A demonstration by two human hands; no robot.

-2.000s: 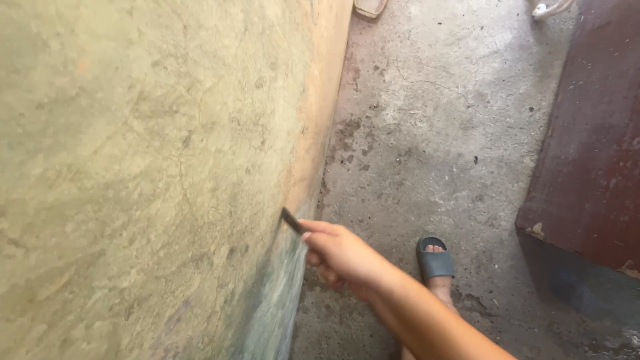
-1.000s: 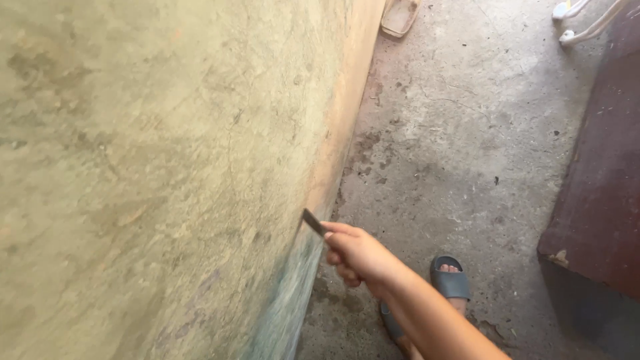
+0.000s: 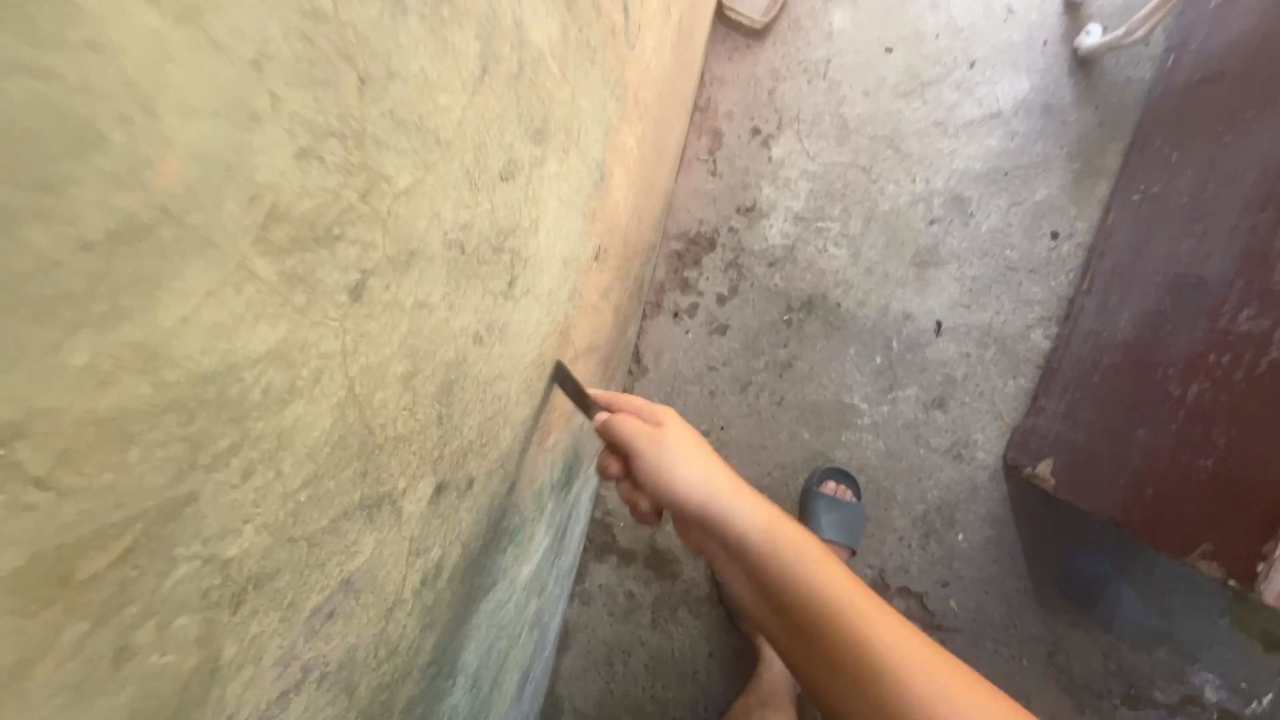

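Note:
My right hand [image 3: 650, 455] reaches in from the lower right and grips a short, dark, flat tool [image 3: 577, 390] between thumb and fingers. The tool's far end is at the surface of a worn, painted wall [image 3: 380, 300], close to where a peach band meets a blue-green patch low down. Its exact kind cannot be told, as the fingers cover the near end. The wall's paint is mottled yellow-green, with cracks and stains. My left hand is out of view.
A stained concrete floor [image 3: 860, 260] runs along the wall. One foot wears a grey slide sandal [image 3: 833, 515]. At the right stands a dark red block-like structure [image 3: 1180, 330] with chipped edges. A white furniture leg [image 3: 1125, 30] and part of a pale container [image 3: 752, 10] show at the top.
My right hand keeps hold of the dark tool and stays by the same lower part of the wall. The view has shifted slightly.

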